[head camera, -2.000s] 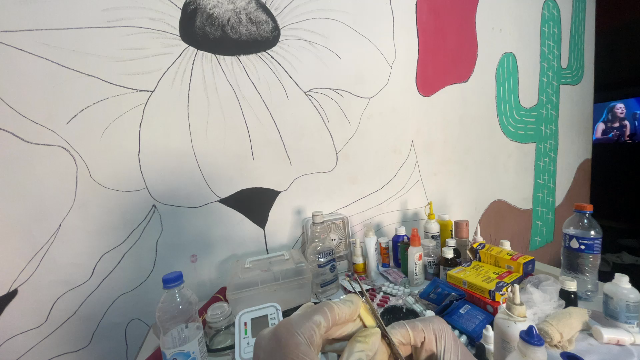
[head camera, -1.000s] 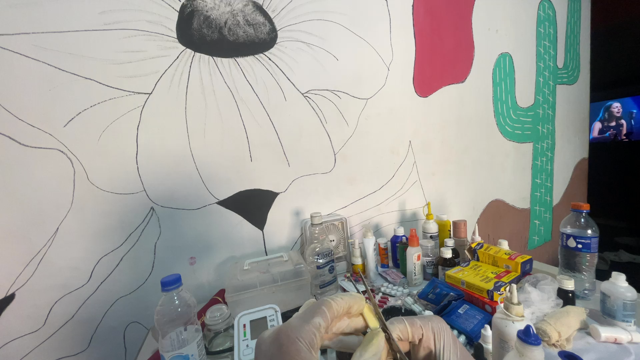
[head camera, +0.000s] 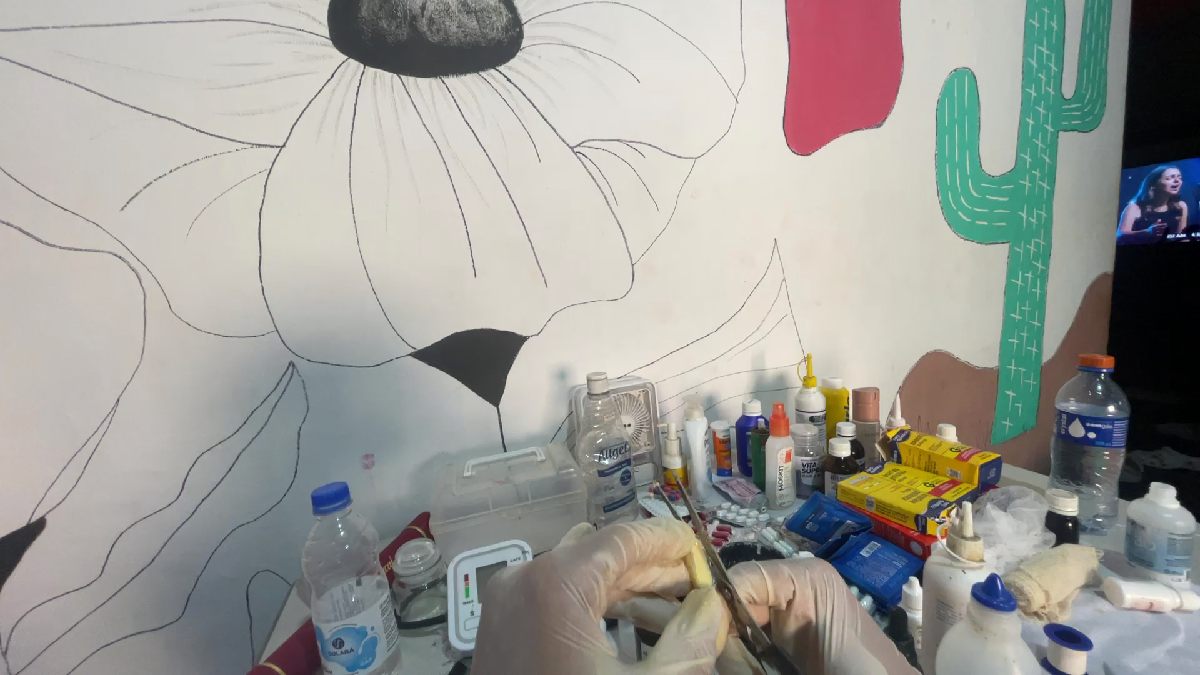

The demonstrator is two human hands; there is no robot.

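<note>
At the bottom centre my left hand point(head camera: 600, 600), in a pale translucent glove, pinches a small yellowish piece point(head camera: 699, 568) between thumb and fingers. Just right of it my right hand point(head camera: 816, 609), gloved alike, is around the lower part of a slim metal tool point(head camera: 727, 581), scissors or forceps. Its two thin tips point up and left, slightly apart, and its shank lies against the yellowish piece. The right fingers around the handles are partly hidden. Behind the left hand stands a white blood pressure monitor point(head camera: 466, 600).
Left are a blue-capped water bottle point(head camera: 352, 600), a glass jar point(head camera: 419, 581) and a clear plastic box point(head camera: 506, 487). Behind my hands stand a gel bottle point(head camera: 609, 469), a small fan point(head camera: 637, 412), blister packs point(head camera: 741, 516) and yellow boxes point(head camera: 905, 497). Rolled gauze point(head camera: 1055, 581), a blue-capped bottle point(head camera: 992, 628) and an orange-capped bottle point(head camera: 1089, 450) are right.
</note>
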